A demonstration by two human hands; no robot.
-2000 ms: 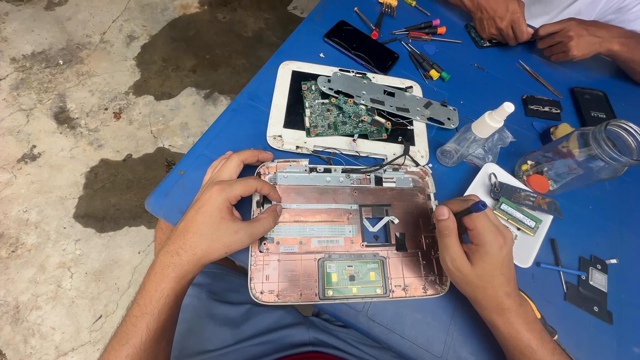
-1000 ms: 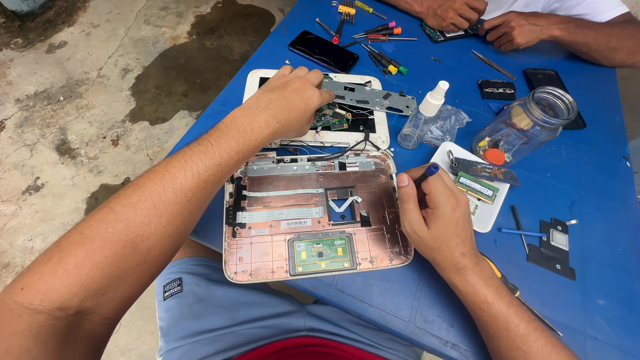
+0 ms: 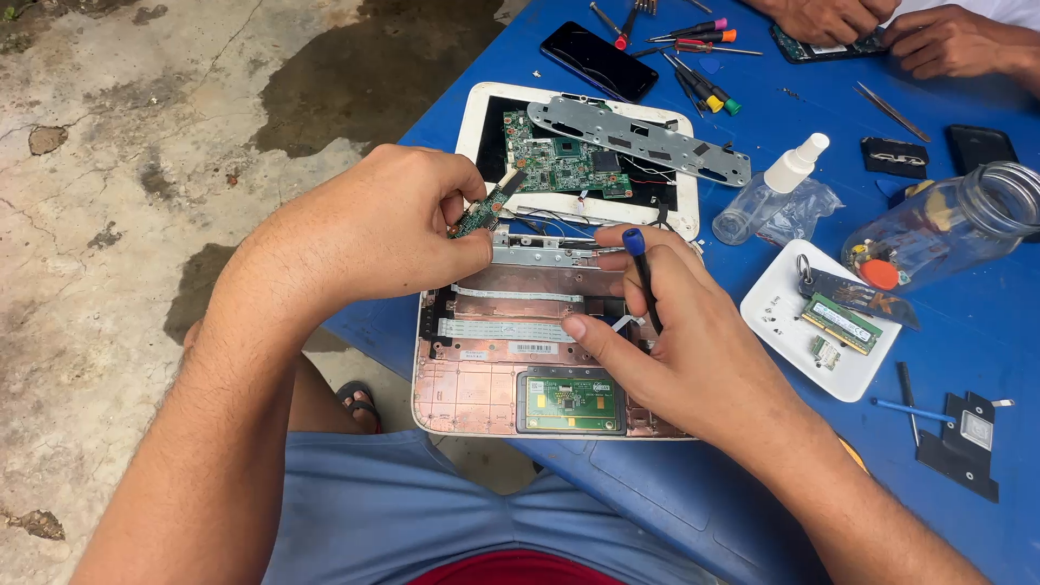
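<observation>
Between the thumb and fingers of my left hand (image 3: 382, 227) is a small green circuit board (image 3: 487, 207), held above the upper left of an opened laptop's palm-rest case (image 3: 471, 398). The case has a copper-coloured inside, flat ribbon cables (image 3: 504, 329) and a green touchpad board (image 3: 571, 402). My right hand (image 3: 691, 349) holds a screwdriver with a blue cap (image 3: 642, 268) over the case's right side, fingers spread. Behind the case lies the white-framed laptop screen (image 3: 479, 122), bearing a larger green circuit board (image 3: 561, 162) and a grey metal bracket (image 3: 642, 142).
A spray bottle (image 3: 764, 191), a glass jar (image 3: 934, 223) and a white tray (image 3: 768, 325) with a memory module (image 3: 841, 322) stand right. Screwdrivers (image 3: 699, 81) and a smartphone (image 3: 600, 61) lie behind. Another person's hands (image 3: 934, 41) work on a device at the far right.
My left hand has come back from the parts on the screen and now holds the small circuit board. My right hand has moved from the case's right edge to over the case.
</observation>
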